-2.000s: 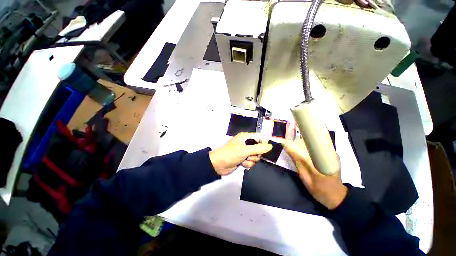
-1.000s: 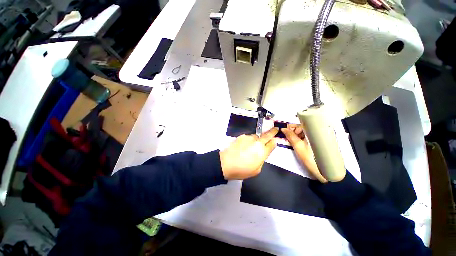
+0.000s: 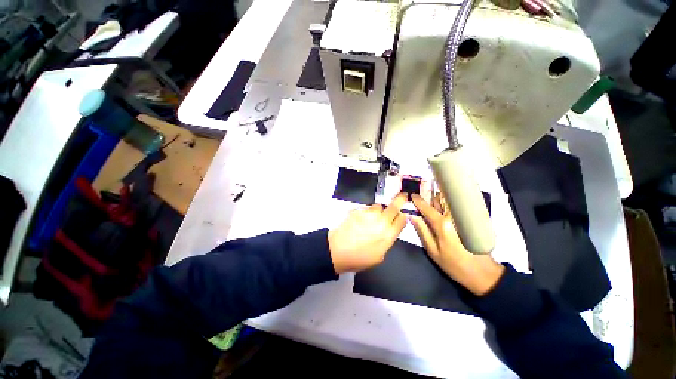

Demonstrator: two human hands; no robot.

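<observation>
My left hand (image 3: 368,235) and my right hand (image 3: 457,253) are bare, with fingertips meeting at the near edge of a small black patch (image 3: 411,188). The patch lies in the reddish-edged window of the clamp foot. My left fingers are partly curled; whether they grip anything is hidden. My right fingers are spread on the work, with no grip visible. A black fabric panel (image 3: 404,275) lies flat in front of the machine, partly under my right hand and sleeve. Another black part (image 3: 356,185) shows left of the clamp.
The gooseneck lamp (image 3: 463,201) hangs just above my right hand. The sewing machine head (image 3: 489,81) stands behind the clamp. Overlapping black cut panels (image 3: 556,252) lie at right. A small dark tool (image 3: 238,194) lies at left. A bottle (image 3: 137,133) is beyond the table's left edge.
The small dark piece from my left fingertips now appears in the clamp window. Both hands moved in over the window, then drew back slightly; my right fingers have spread.
</observation>
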